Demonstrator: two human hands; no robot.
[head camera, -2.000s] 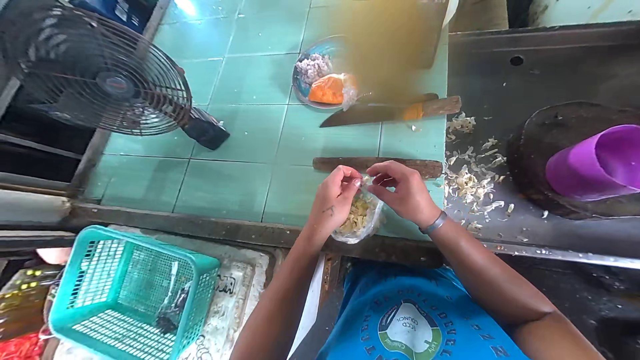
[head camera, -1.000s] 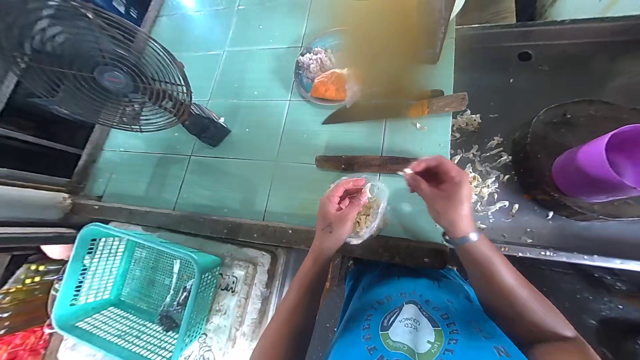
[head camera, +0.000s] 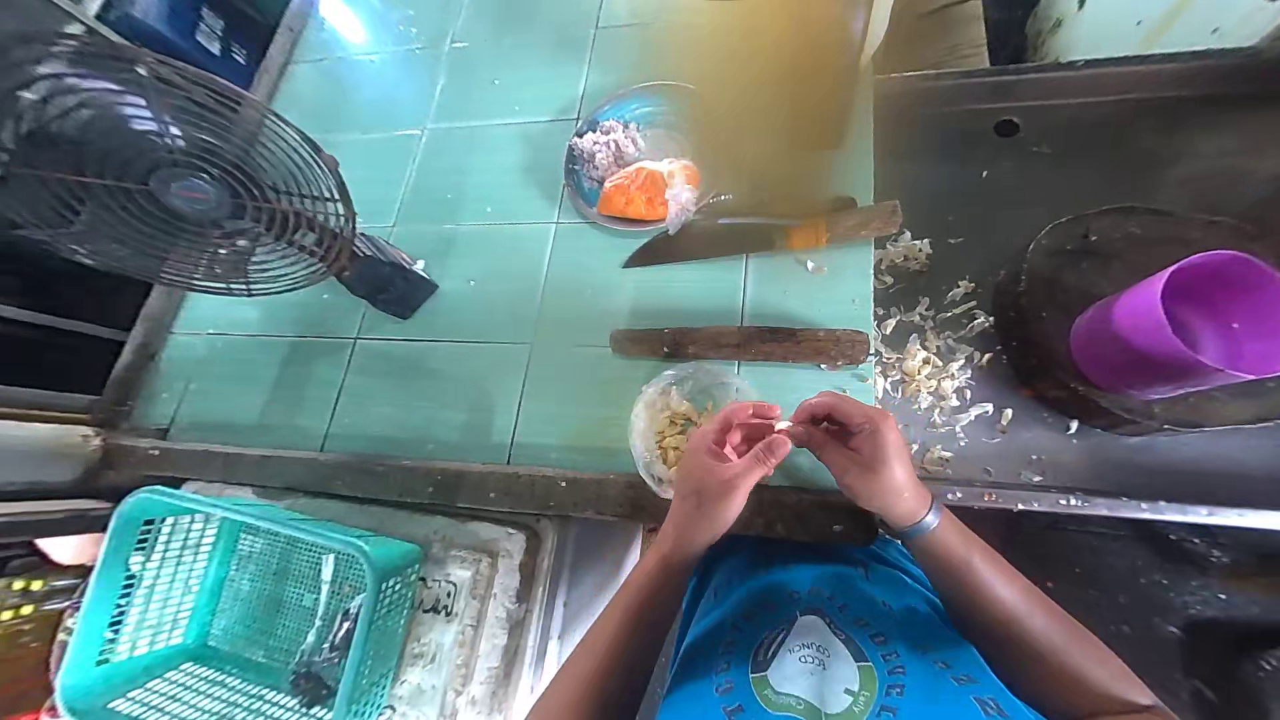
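Note:
My left hand (head camera: 735, 460) and my right hand (head camera: 855, 450) meet at the fingertips over the table's front edge, both on a small pale piece (head camera: 783, 426) that looks like a garlic clove. Just left of them, partly behind my left hand, a clear plastic container (head camera: 650, 415) holds pale yellow cloves (head camera: 676, 430). Beyond it a dark wooden stick (head camera: 740, 345) lies crosswise on the green tiles. Farther back is a knife (head camera: 720, 240) with a wooden handle. A plate (head camera: 650, 100) there carries an orange item (head camera: 640, 190) partly in plastic and a chopped pinkish-white food (head camera: 607, 150).
Pale peelings (head camera: 930, 370) lie scattered on the metal surface at right, near a purple plastic cup (head camera: 1150, 330) on a dark round board (head camera: 1080, 235). A fan (head camera: 190, 190) stands at left, with a green plastic basket (head camera: 390, 590) below. A yellowish blur covers part of the table's back.
My hands were apart a second ago, the right one farther right with a small pale piece. They have come together at the fingertips, right of the container.

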